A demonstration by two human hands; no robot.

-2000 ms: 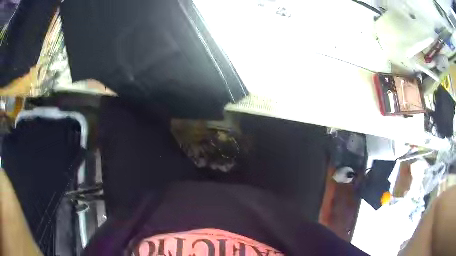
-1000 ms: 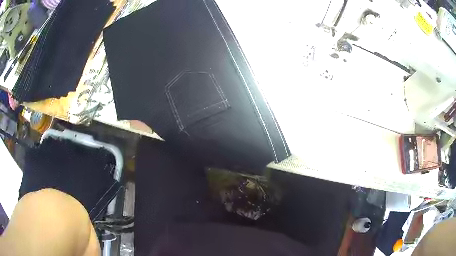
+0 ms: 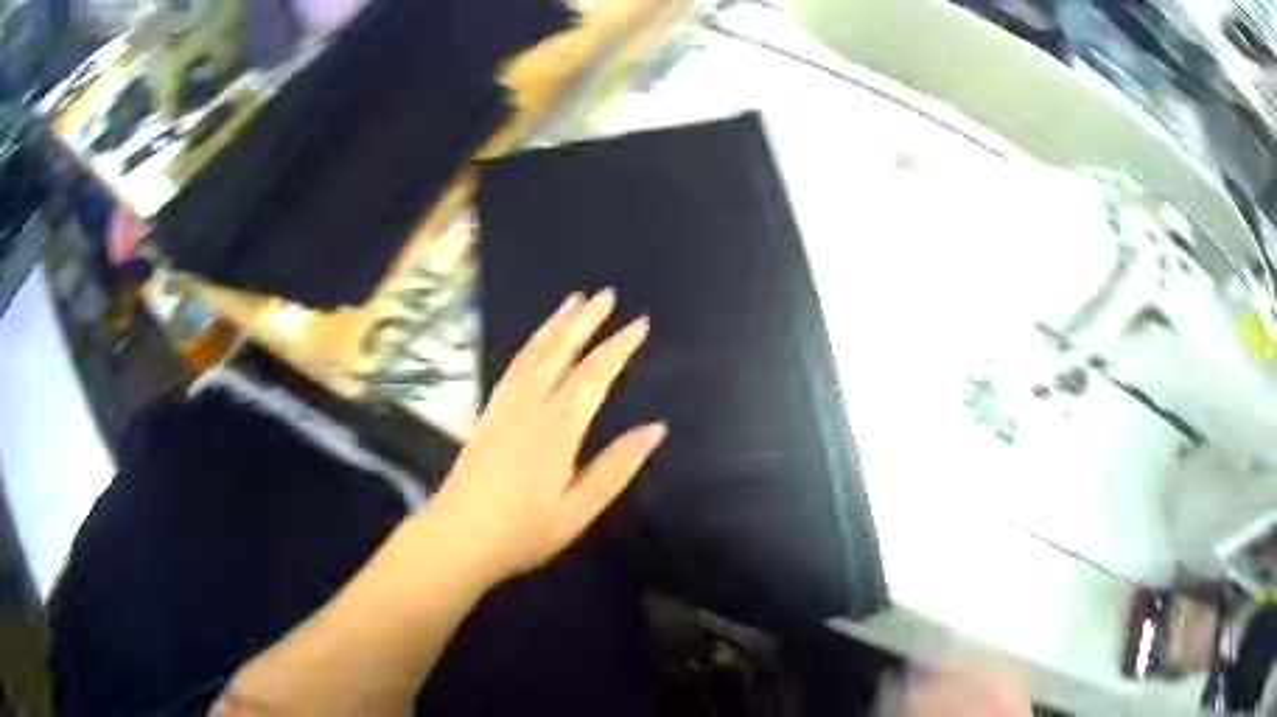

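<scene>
A black garment panel [image 3: 672, 238] lies flat at the front of the white table, its lower end at the table's front edge. My left hand [image 3: 539, 448] rests on the panel's left part, palm down with fingers spread, and grips nothing. The panel's patch pocket is not visible now. My right hand [image 3: 966, 692] is blurred and cut off by the bottom edge, near the panel's lower right corner; its fingers and any hold on the cloth cannot be made out.
A stack of black cut panels [image 3: 350, 154] lies on a brown board [image 3: 315, 336] at the left. The pale sewing machine [image 3: 1120, 336] stands at the right. A red-cased smartphone [image 3: 1179, 630] lies at the lower right. More black cloth [image 3: 224, 560] hangs at the lower left.
My left hand has come into view onto the panel, and my right hand shows at the bottom edge. The stitched pocket outline seen a second ago no longer shows. The camera view has shifted.
</scene>
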